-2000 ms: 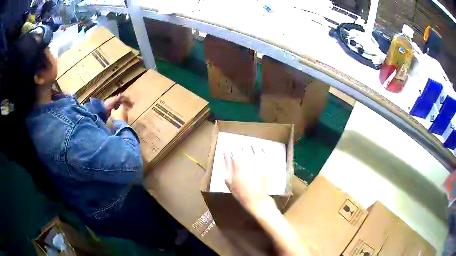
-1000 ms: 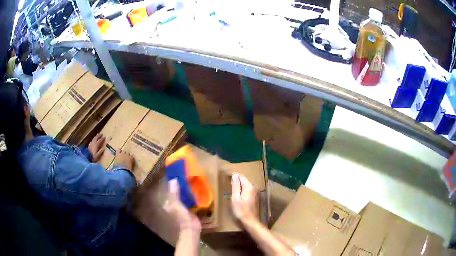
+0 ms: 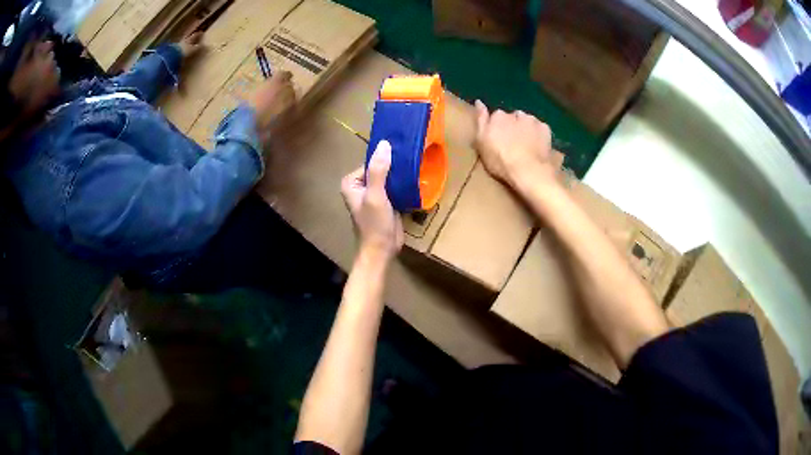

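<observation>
My left hand (image 3: 373,206) is closed around a blue and orange tape gun (image 3: 405,142), held over the left part of a brown carton (image 3: 485,227). The carton's top flaps are folded shut, with a seam across the top. Part of a printed square mark shows beside the tape gun. My right hand (image 3: 517,147) grips the carton's far right edge, with curled fingers. The tape gun hides part of the carton top. Whether tape lies on the seam cannot be seen.
More closed cartons (image 3: 569,298) stand at the right, beside a pale board (image 3: 662,155). A person in a denim jacket (image 3: 133,187) works at stacked flat cartons (image 3: 307,44) at the upper left. An open waste carton (image 3: 133,391) is on the floor, lower left.
The carton's flaps have folded down over the white contents seen earlier. My left hand has brought in the tape gun. My right hand has moved to the far edge. The view has tilted down.
</observation>
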